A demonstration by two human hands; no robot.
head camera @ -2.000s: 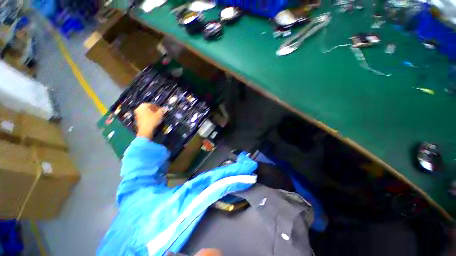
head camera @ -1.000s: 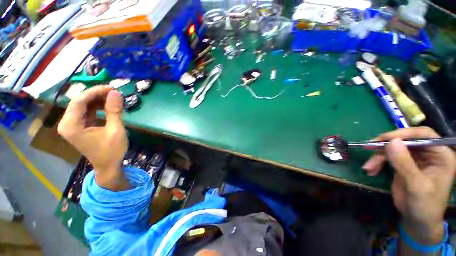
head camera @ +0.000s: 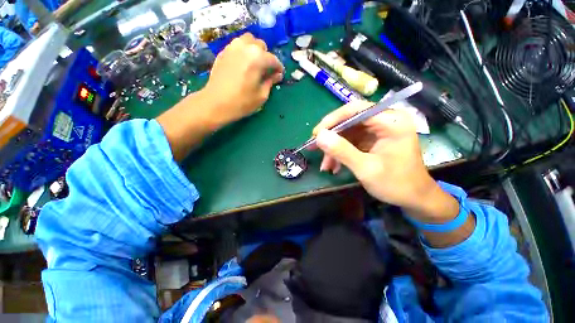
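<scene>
A round dark watch module (head camera: 290, 163) with pale and silver patches lies on the green mat near the bench's front edge. My right hand (head camera: 378, 148) holds silver tweezers (head camera: 384, 105); their tip is at the module's upper right edge. My left hand (head camera: 243, 76) is farther back on the bench, beyond the module, with fingers curled and thumb against them. I cannot tell whether anything is between its fingertips.
A white and blue marker (head camera: 328, 77), a cream-handled tool (head camera: 353, 75) and a black electric screwdriver (head camera: 397, 72) lie behind my right hand. Blue bins (head camera: 306, 21) stand at the rear, a blue box (head camera: 63, 113) at left, a black fan (head camera: 536, 57) at right.
My left hand has moved right from the bench's left side to the area near the blue bins. The view has turned right. My right hand still holds the tweezers at the module.
</scene>
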